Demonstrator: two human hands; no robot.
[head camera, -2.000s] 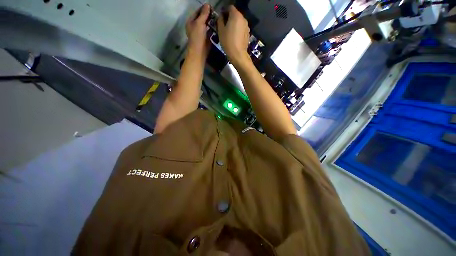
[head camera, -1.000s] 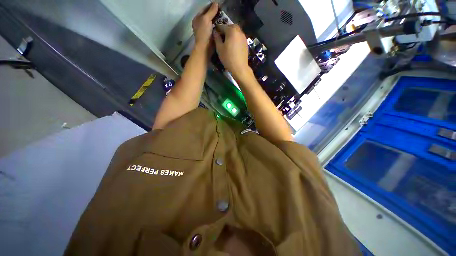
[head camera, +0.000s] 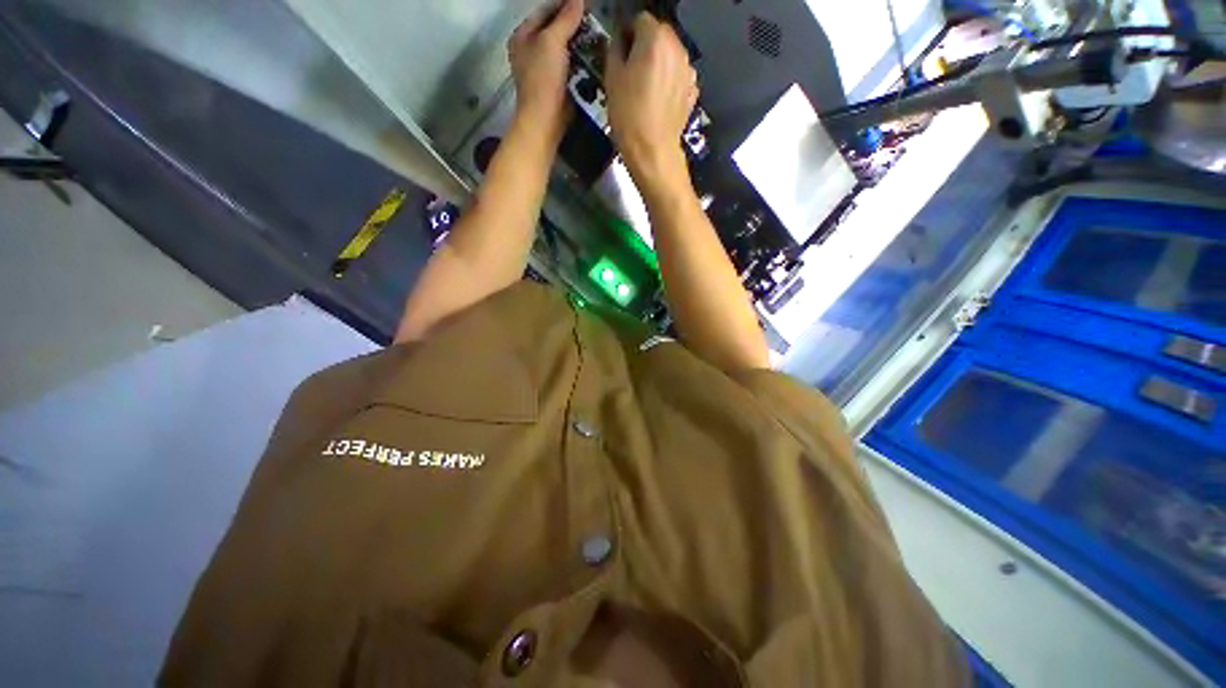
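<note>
My left hand (head camera: 543, 61) is at the top edge of the view, bare, with its fingers bent at the wire feed rollers. My right hand (head camera: 651, 83) is just to the right, its fingers curled down over the same place. The wire straightener (head camera: 589, 51), small metal parts on a bar, shows between the two hands. Whether either hand holds a wire or tool is too small and blurred to tell. The fingertips are partly hidden or near the top edge.
Green lights (head camera: 610, 278) glow on the machine below my forearms. A pale square plate (head camera: 796, 164) and dark machine parts stand right of my right arm. A metal arm (head camera: 928, 97) crosses at upper right. Blue-framed safety doors (head camera: 1076, 352) are at right. Yellow-black tape (head camera: 370, 230) is at left.
My right hand has shifted slightly right and up, away from my left hand, and more of the straightener area shows between them. The view has shifted slightly.
</note>
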